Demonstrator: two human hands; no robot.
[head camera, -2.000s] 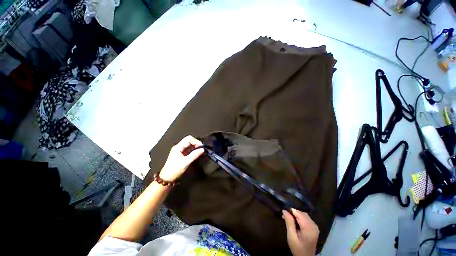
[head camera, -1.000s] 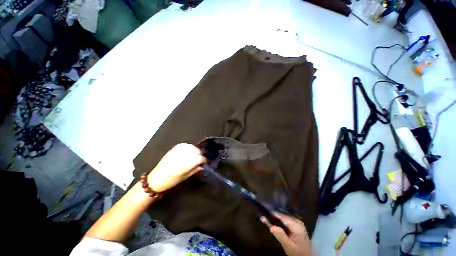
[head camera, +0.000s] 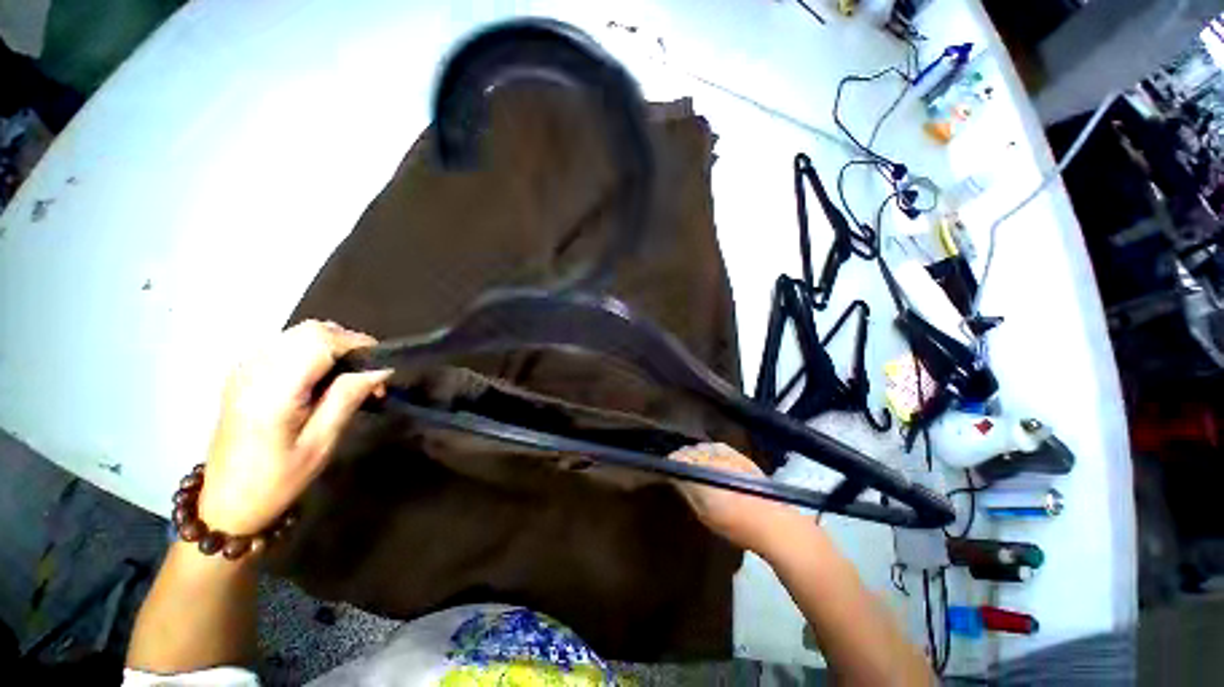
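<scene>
A black clothes hanger (head camera: 564, 322) is raised close to the camera, its blurred hook pointing up and its straight bar lowest. My left hand (head camera: 286, 423) is closed on the hanger's left end and the waistband corner. My right hand (head camera: 732, 494) is behind the bar at the right part of the opened waistband (head camera: 537, 413); its fingers are partly hidden. The dark brown garment (head camera: 443, 537) hangs below the bar. Another matching brown garment (head camera: 403, 242) lies flat on the white table beyond, partly covered by the hanger.
Spare black hangers (head camera: 812, 376) lie on the white table (head camera: 161, 242) at the right. Beyond them are thin black cables (head camera: 859, 134), a white spray bottle (head camera: 987, 440) and a red and blue handled tool (head camera: 993, 620). The curved table edge runs down the far right.
The hanger has been raised and tilted so its hook now shows. My right hand has moved from the hanger's end to the waistband. The view has swung to the right.
</scene>
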